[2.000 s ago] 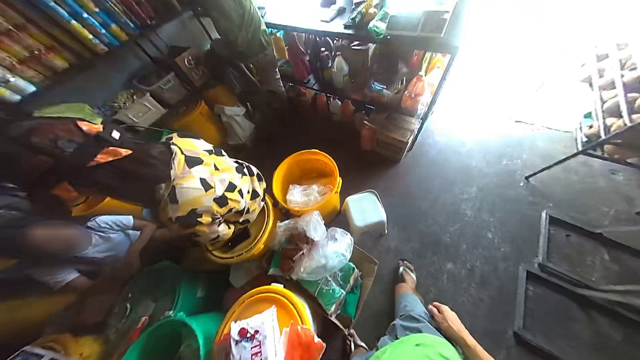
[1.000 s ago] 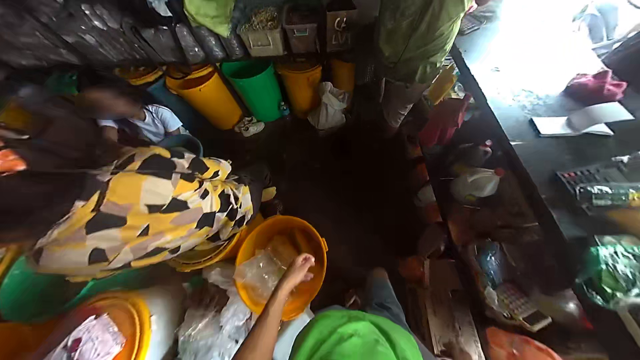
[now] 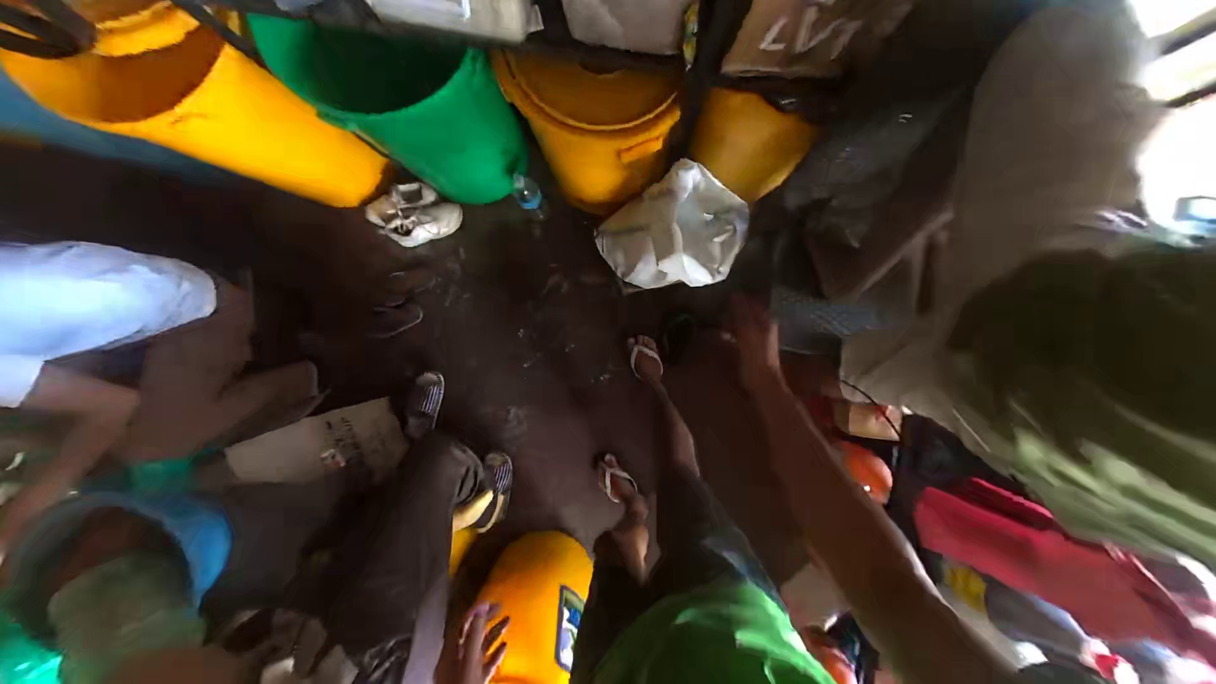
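Observation:
My right hand (image 3: 755, 332) is at the end of my outstretched arm, low over the dark floor, blurred; whether it holds anything cannot be told. Just up and left of it, a crumpled white sack (image 3: 679, 228) stands against the yellow buckets (image 3: 594, 133). At the bottom edge, my left hand (image 3: 475, 646) has its fingers apart and looks empty, beside a yellow bucket with a label (image 3: 541, 598). My feet in flip-flops (image 3: 617, 480) are on the floor between the two hands.
A green bucket (image 3: 408, 123) and a large yellow bucket (image 3: 209, 114) line the top. White shoes (image 3: 415, 214) and a small plastic bottle (image 3: 526, 193) lie near them. People are close by on both sides. A flat cardboard piece (image 3: 318, 442) and a blue bucket (image 3: 199, 541) are at left.
The view has swung strongly toward the row of buckets and the floor. One hand was over an open yellow bucket a second ago; now my right arm reaches out toward the white sack.

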